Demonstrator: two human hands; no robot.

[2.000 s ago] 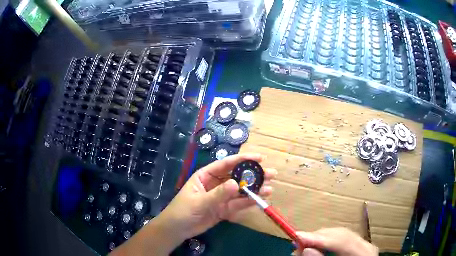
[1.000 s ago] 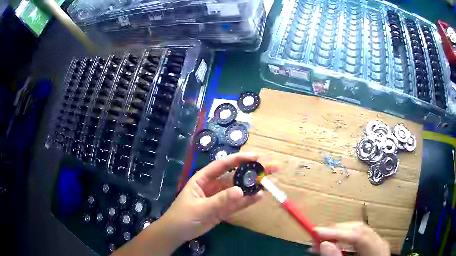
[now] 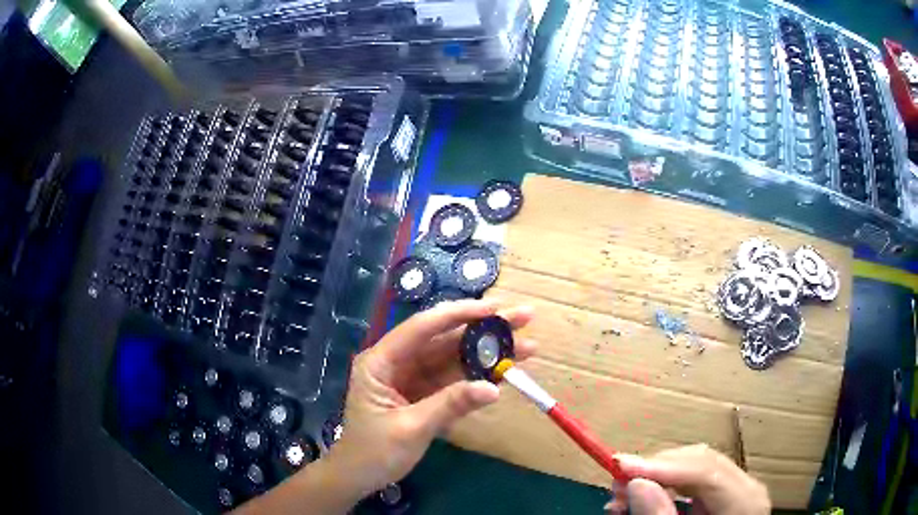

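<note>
My left hand [image 3: 408,397] holds a black disc part [image 3: 486,348] between thumb and fingers, its pale centre facing up, over the left edge of the cardboard. My right hand [image 3: 690,481] grips the red handle of a cleaning brush [image 3: 576,431]. The brush's yellow-orange bristles touch the lower right rim of the disc. Several loose black discs [image 3: 475,268] lie beside the cardboard above my left hand, one partly hidden by it. More black discs [image 3: 252,440] lie on the mat at the lower left, some partly covered by my left forearm.
The cardboard sheet [image 3: 604,226] bears crumbs of debris [image 3: 668,322], heaped silvery rings [image 3: 773,292] and a slim dark tool [image 3: 739,438]. A full blister tray [image 3: 403,151] stands left, a part-filled tray [image 3: 594,151] at upper right, stacked trays [image 3: 433,50] behind. A blue lump [image 3: 141,377] lies left.
The disc in my left hand has shifted slightly left and tilted. The brush tip has moved from the disc's right side to its lower right rim. My right hand has shifted slightly left.
</note>
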